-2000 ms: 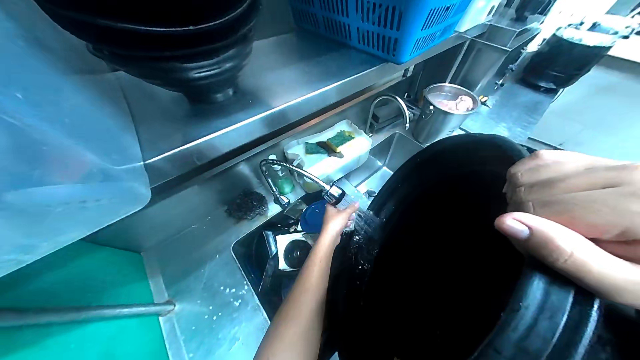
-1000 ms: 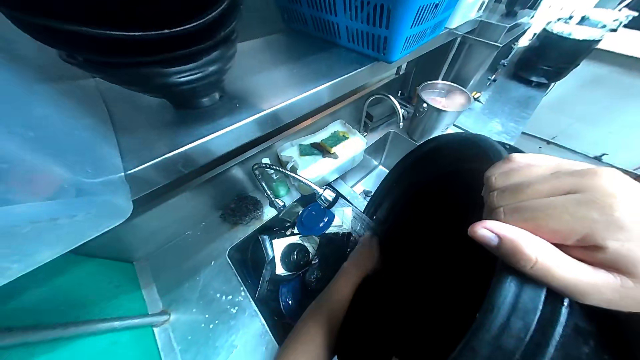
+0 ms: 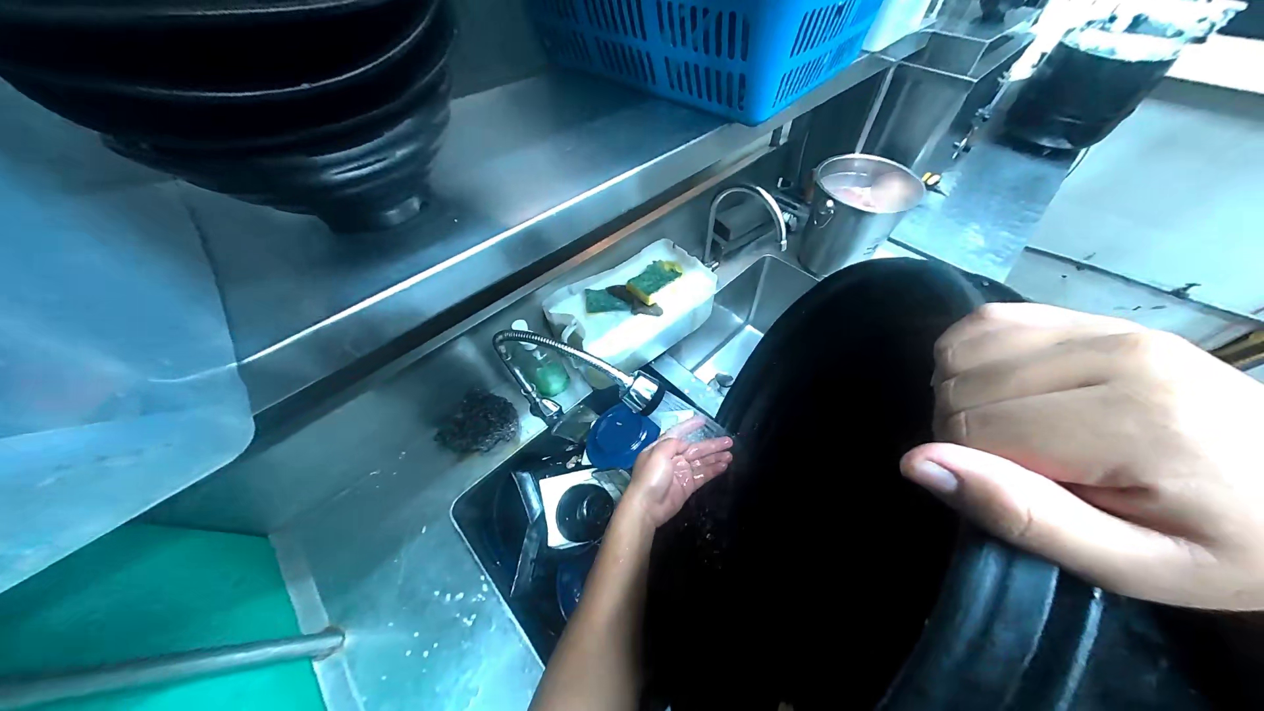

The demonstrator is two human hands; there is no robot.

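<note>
A large black round vessel (image 3: 829, 474), tilted with its dark mouth toward the sink, fills the lower right. My right hand (image 3: 1076, 444) grips its rim, thumb on the near side. Palm up and fingers spread, my left hand (image 3: 683, 472) is beside the vessel under the faucet head (image 3: 644, 393), wet and holding nothing. Behind that hand is a blue bowl (image 3: 620, 436). The sink basin (image 3: 494, 484) holds dark dishes and a white square dish (image 3: 559, 504) with a black round piece on it.
A white tub (image 3: 642, 336) with sponges (image 3: 655, 281) stands behind the faucet. Left of it are a green bottle (image 3: 545, 373) and a steel-wool scourer (image 3: 478, 422). A metal pot (image 3: 859, 217) is at the back. Stacked black bowls (image 3: 296, 118) and a blue basket (image 3: 701, 54) occupy the shelf.
My left hand, at the faucet head two seconds ago and partly hidden against the black vessel one second ago, is now open under the faucet. My right hand keeps its hold on the rim.
</note>
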